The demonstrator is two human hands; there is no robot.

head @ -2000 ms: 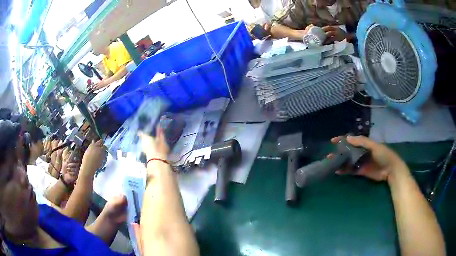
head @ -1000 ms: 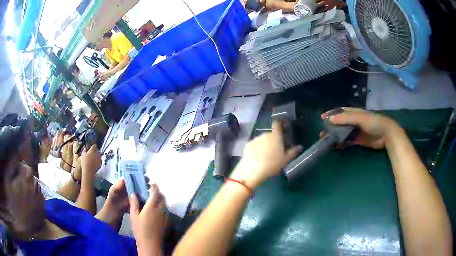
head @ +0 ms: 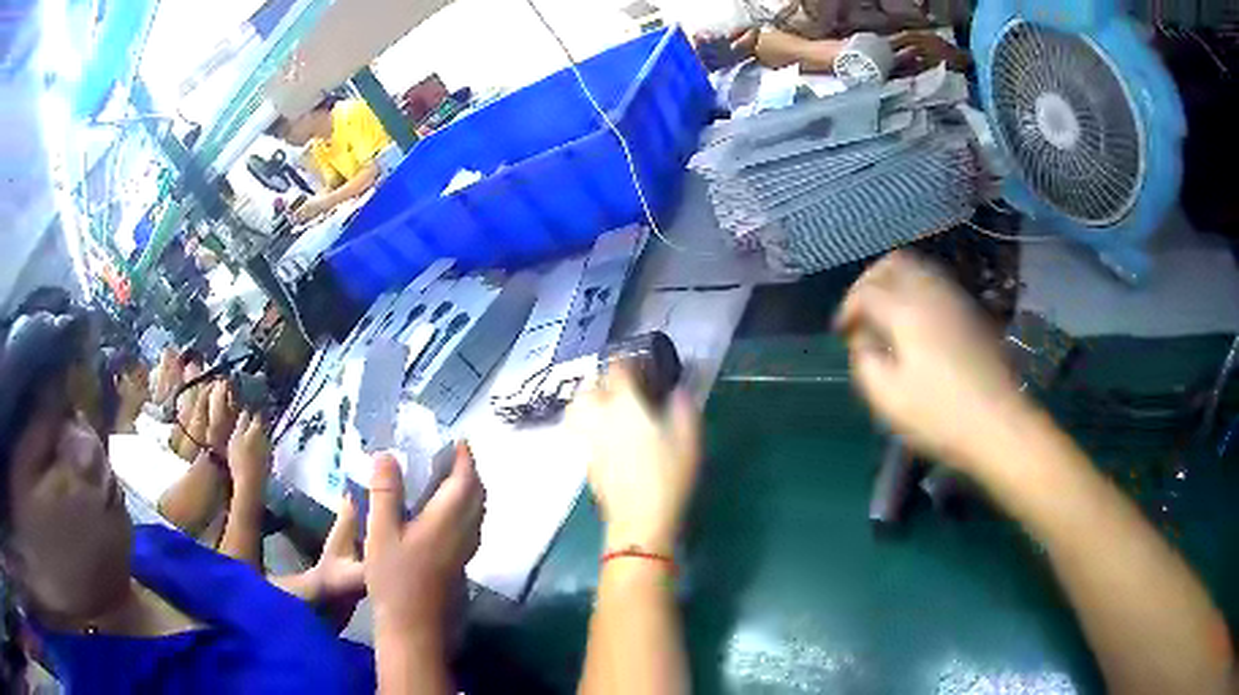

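Observation:
A dark grey handheld fan or dryer (head: 655,361) lies at the left edge of the green mat. My left hand (head: 636,455), with a red string at the wrist, is over it and hides its handle; whether the fingers grip it is unclear. My right hand (head: 917,346) is blurred, raised, with curled fingers; nothing is clearly seen in it. Below it, two dark grey handles (head: 893,485) lie side by side on the mat, their upper parts hidden by my right hand and arm.
Printed cartons (head: 591,302) lie on white paper (head: 510,502) before a blue bin (head: 523,177). Stacked flat cartons (head: 849,183) stand beside a light blue desk fan (head: 1060,122). At left, a person in blue (head: 190,618) has hands near a carton. Another person's hands are at the top.
My left hand has moved left from the middle product to the left one. My right hand has let go of its product and lifted. The middle and right products now lie close together farther right.

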